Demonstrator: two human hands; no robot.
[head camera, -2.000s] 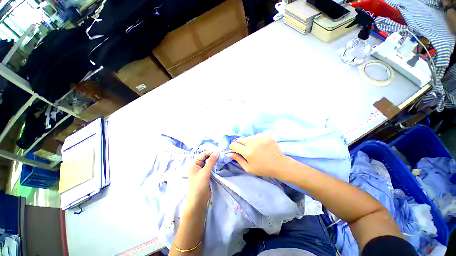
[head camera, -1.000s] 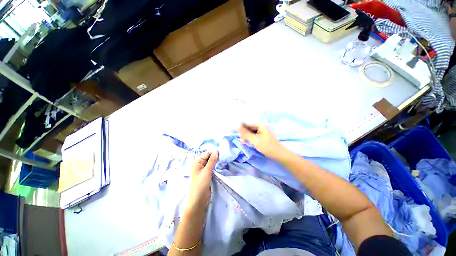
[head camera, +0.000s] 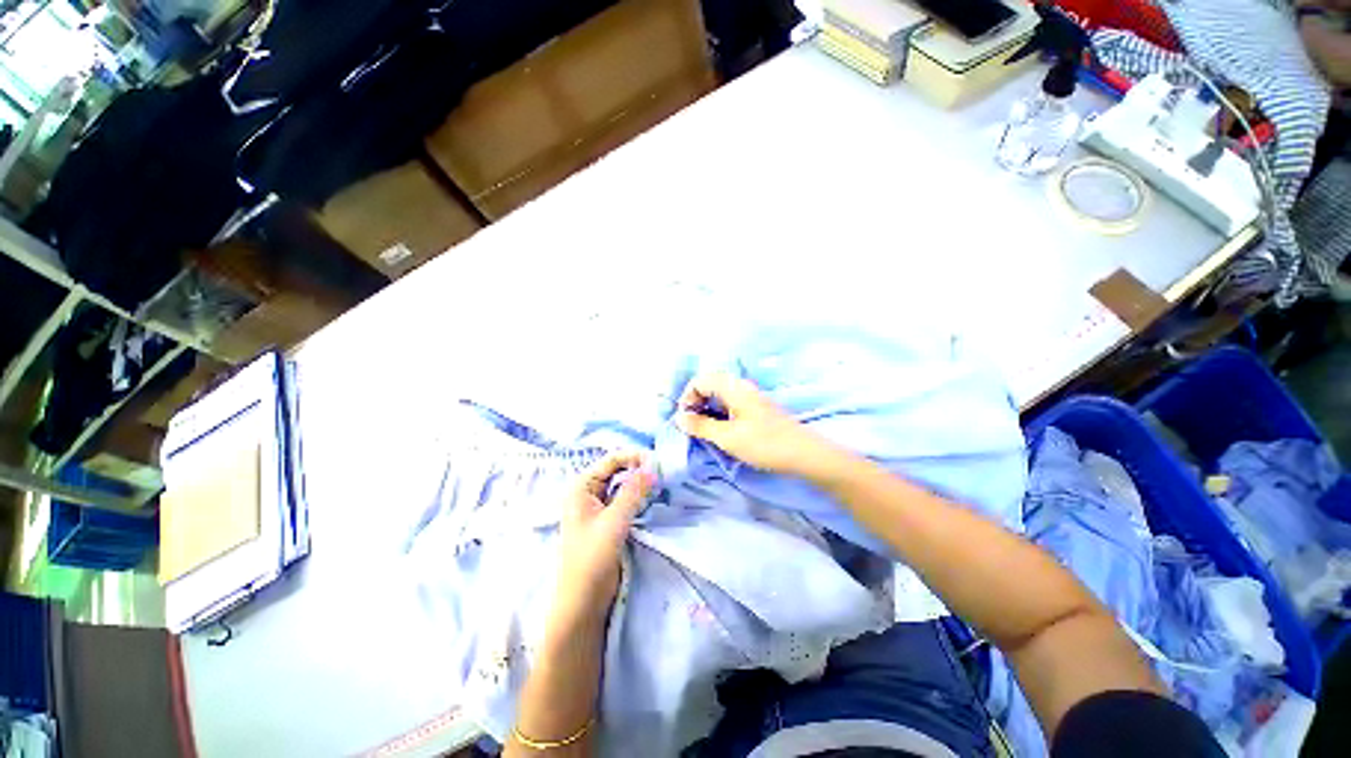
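A pale blue and white dress (head camera: 726, 600) lies bunched on the near side of the table and hangs over its edge, with fine gathers at the middle left and a scalloped eyelet hem low down. My left hand (head camera: 605, 511) pinches the cloth near the gathered seam. My right hand (head camera: 741, 422) is just to its right, fingers curled at the blue cloth, with a small dark thing, perhaps thread snips, partly hidden between the fingers. Loose threads are too fine to make out.
Blue bins (head camera: 1286, 581) of crumpled garments stand at the right below the table edge. A tape roll (head camera: 1099, 196), spray bottle (head camera: 1040, 125) and white power strip (head camera: 1178, 153) lie at the far right. A clipboard with papers (head camera: 230, 496) is at the left. Cardboard boxes (head camera: 575, 104) stand behind the table.
My right hand has gone from beside my left hand, up and away, then back down closer to the cloth. My left hand keeps its pinch. The whole view has shifted slightly.
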